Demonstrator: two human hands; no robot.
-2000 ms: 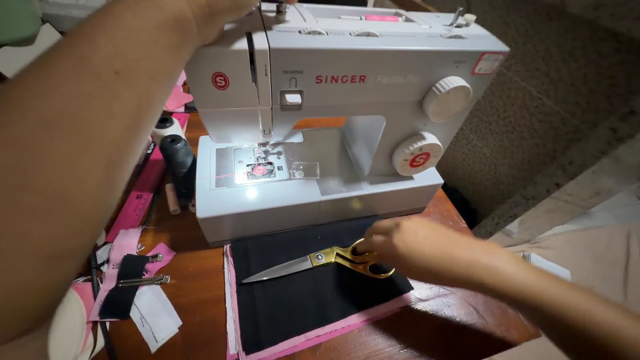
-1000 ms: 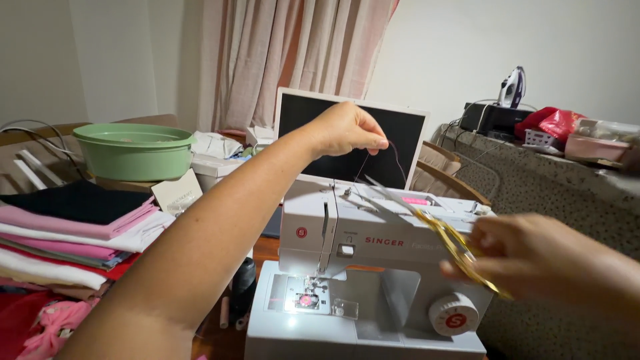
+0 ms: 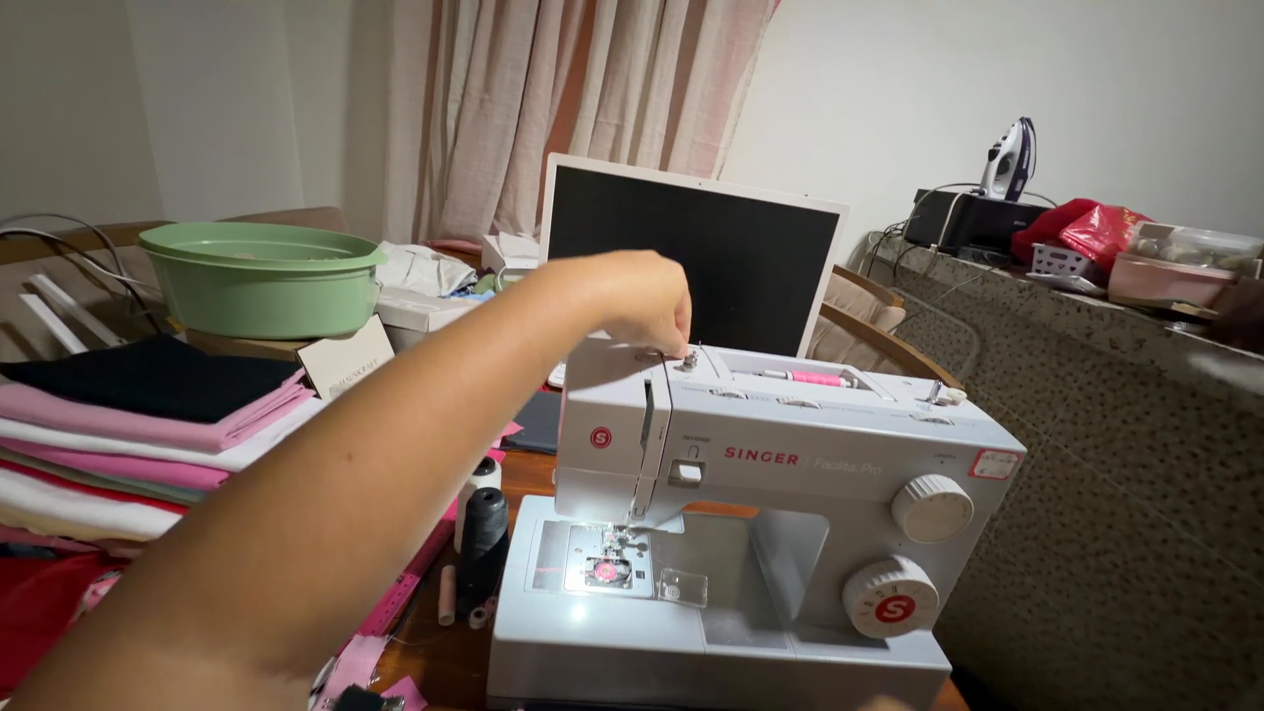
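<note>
My left hand (image 3: 657, 301) is at the top left of a white Singer sewing machine (image 3: 820, 444), its fingertips pinched together beside the small metal thread guide (image 3: 690, 360). Whether thread is between them is too small to tell. A pink thread spool (image 3: 818, 378) lies in the recess on the machine's top. The machine's lamp lights the needle plate (image 3: 609, 573), where a pink bobbin shows under the clear window. A clear cover plate (image 3: 683, 588) lies beside it. Of my right hand (image 3: 886, 703), only a blurred sliver shows at the bottom edge; the scissors are out of view.
A black thread cone (image 3: 485, 543) stands left of the machine. Folded fabrics (image 3: 148, 425) and a green plastic tub (image 3: 267, 281) are at the left. A laptop-like screen (image 3: 691, 257) stands behind. On the right ledge are an iron (image 3: 1007, 163) and a pink container (image 3: 1170, 281).
My left hand has come down from above the machine to its top. My right hand, which held gold-handled scissors near the thread a second ago, has dropped almost out of view.
</note>
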